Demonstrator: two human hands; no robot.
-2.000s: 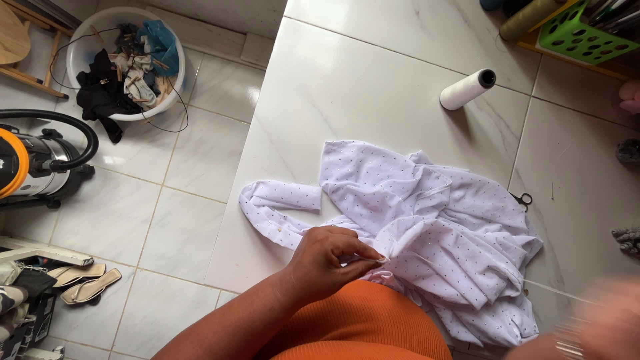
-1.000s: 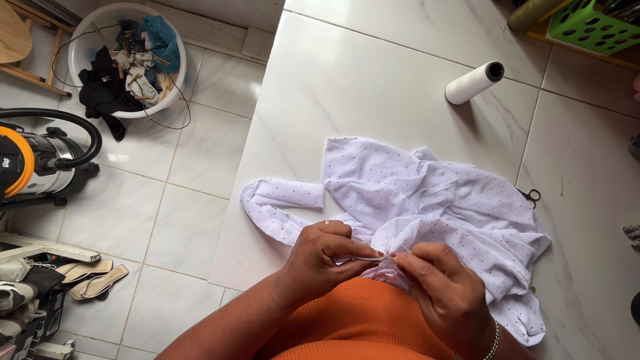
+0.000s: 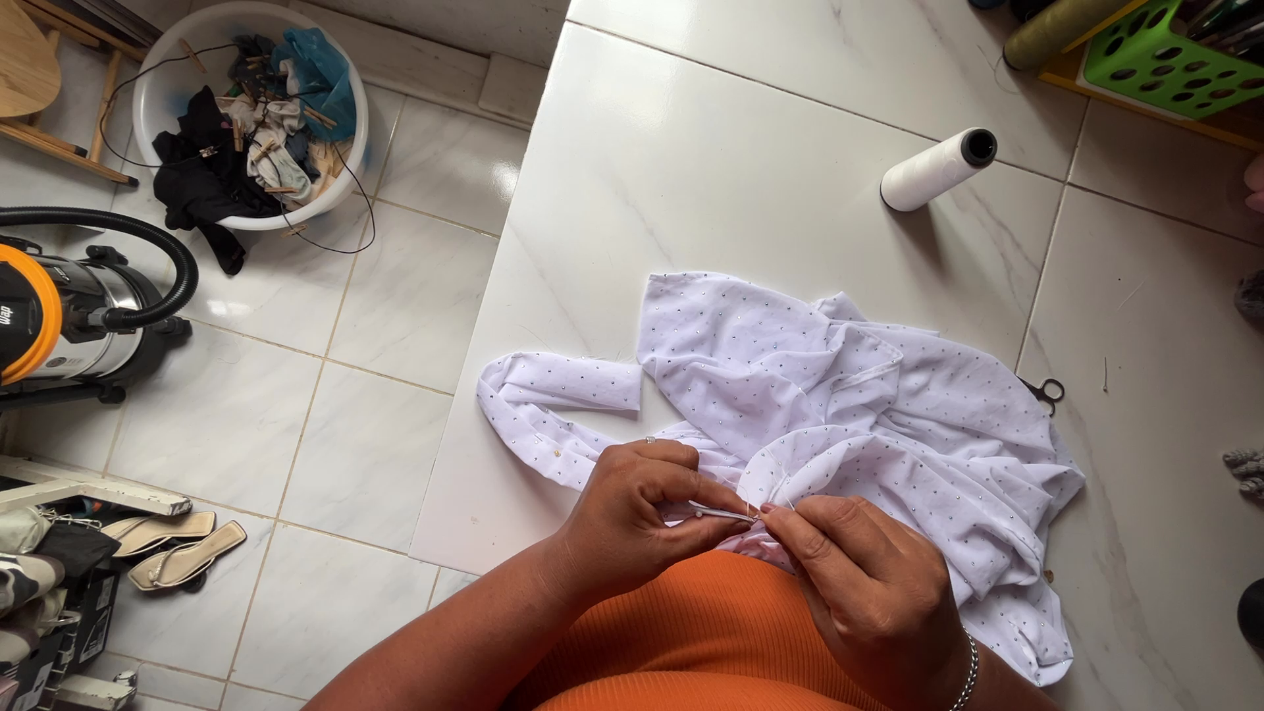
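Note:
A white dotted cloth (image 3: 750, 336) lies bunched on the tiled table, its lower edge gathered at my hands. My left hand (image 3: 652, 494) pinches a folded edge of it between thumb and fingers. Right beside it, fingertips almost meeting, my right hand (image 3: 859, 553) is closed on the cloth edge; a fine thread shows there, and whether a needle is held cannot be told. A white thread cone (image 3: 928, 173) stands beyond the cloth. The black handle of scissors (image 3: 1049, 393) sticks out from under the cloth's right side.
A green perforated basket (image 3: 1165, 59) and an olive roll (image 3: 1057, 35) are at the back right. On the floor to the left are a white tub (image 3: 360, 148) of clothes and pegs, a vacuum cleaner (image 3: 89, 306), sandals (image 3: 188, 558) and a rack with shoes (image 3: 89, 484).
My right hand, blurred at the lower right two seconds ago, has come in to the cloth beside my left hand. My left hand has kept its pinch on the cloth.

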